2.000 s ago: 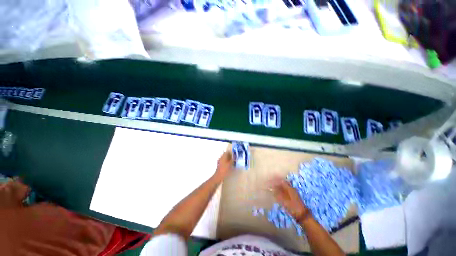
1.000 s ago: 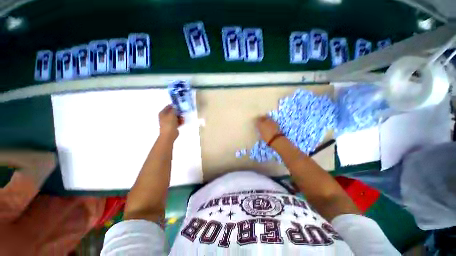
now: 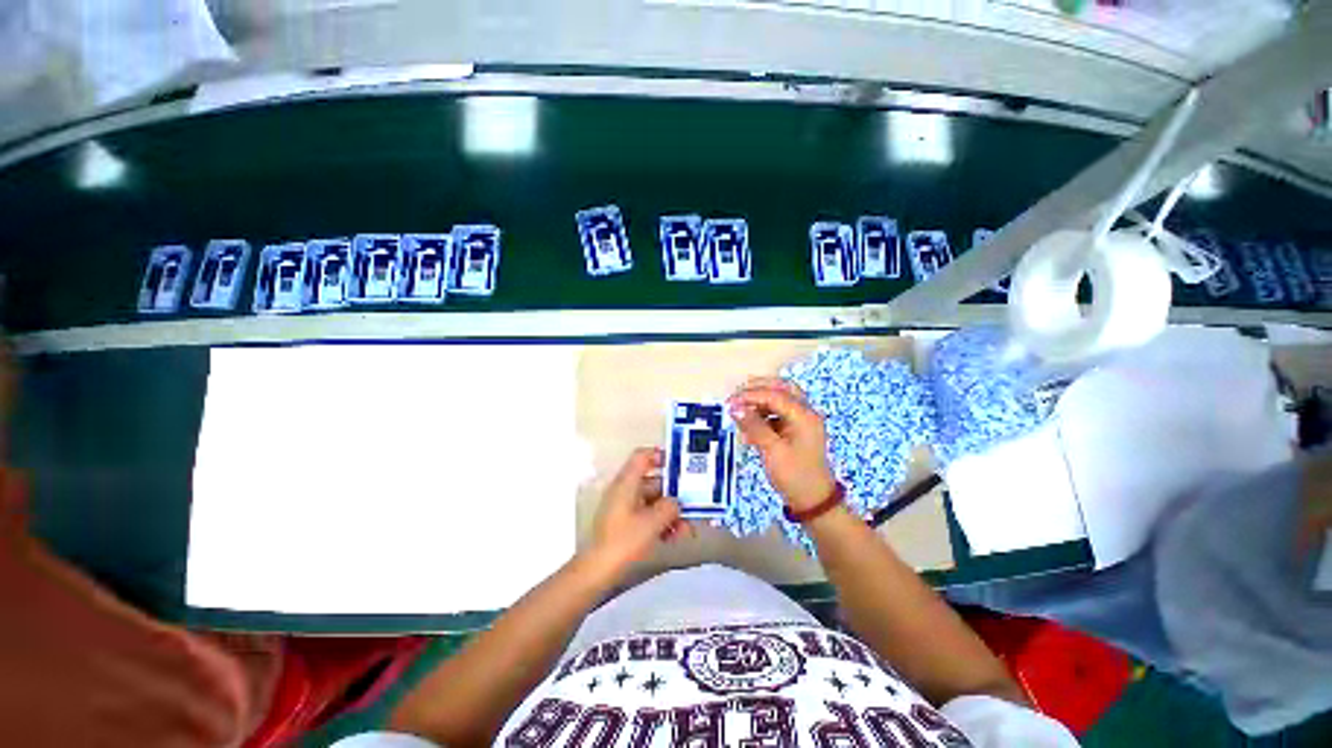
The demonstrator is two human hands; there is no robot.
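My left hand (image 3: 638, 507) holds a flat rectangular unit (image 3: 700, 460) by its left and lower edge, above the cardboard sheet (image 3: 621, 383). The unit has a pale border and a dark and white centre. My right hand (image 3: 777, 427) is at the unit's upper right corner with thumb and fingertips together; a tiny pale bit seems to show at the fingertips. The pile of small blue-and-white parts (image 3: 865, 424) lies on the cardboard, partly behind my right hand and wrist.
A dark green conveyor (image 3: 541, 161) carries a row of units beyond a pale rail (image 3: 438, 323). A white sheet (image 3: 383, 475) lies left. A parts bag (image 3: 982, 392), dark stick (image 3: 906, 500) and white ring (image 3: 1088, 297) are right. People sit at both sides.
My left hand has brought the unit right and nearer my body, over the cardboard. My right hand has moved from the pile's left edge to the unit. The view has shifted.
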